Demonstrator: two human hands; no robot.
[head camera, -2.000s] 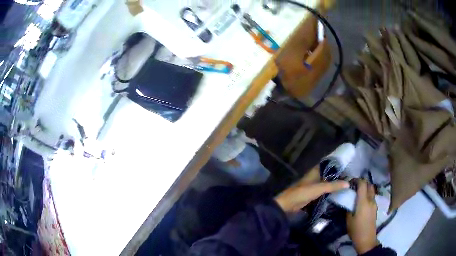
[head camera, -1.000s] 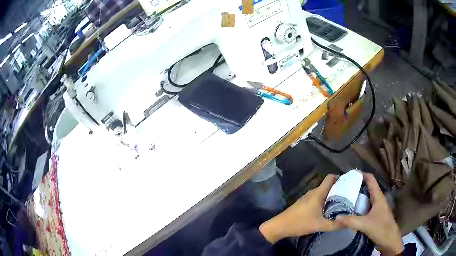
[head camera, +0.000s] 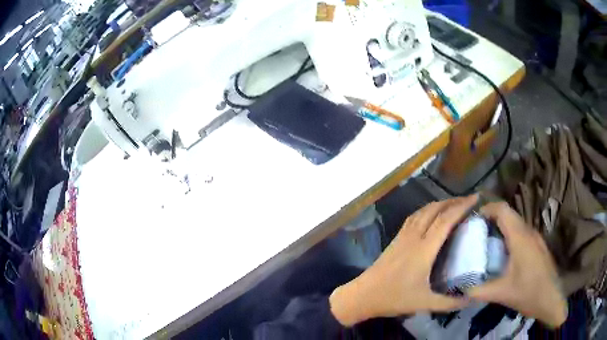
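Note:
My left hand (head camera: 406, 265) and my right hand (head camera: 522, 265) curl around a bundle of cut pieces (head camera: 467, 252) from both sides, off the table's front edge at the lower right. The bundle shows pale grey-white layers with dark edges, bent into a curve. Its far and lower parts are hidden by my fingers. The white sewing machine (head camera: 219, 60) stands on the white table (head camera: 200, 246), with no cloth at its needle.
A flat black pouch (head camera: 309, 121) lies right of the needle. Two orange and blue snips (head camera: 378, 113) lie beyond it. A black cable (head camera: 509, 126) loops off the table's right end. Brown cloth (head camera: 566, 179) is heaped at the right.
The view has swung up and left over the machine. My hands have risen with the bundle, nearer the camera, and now close around it from both sides.

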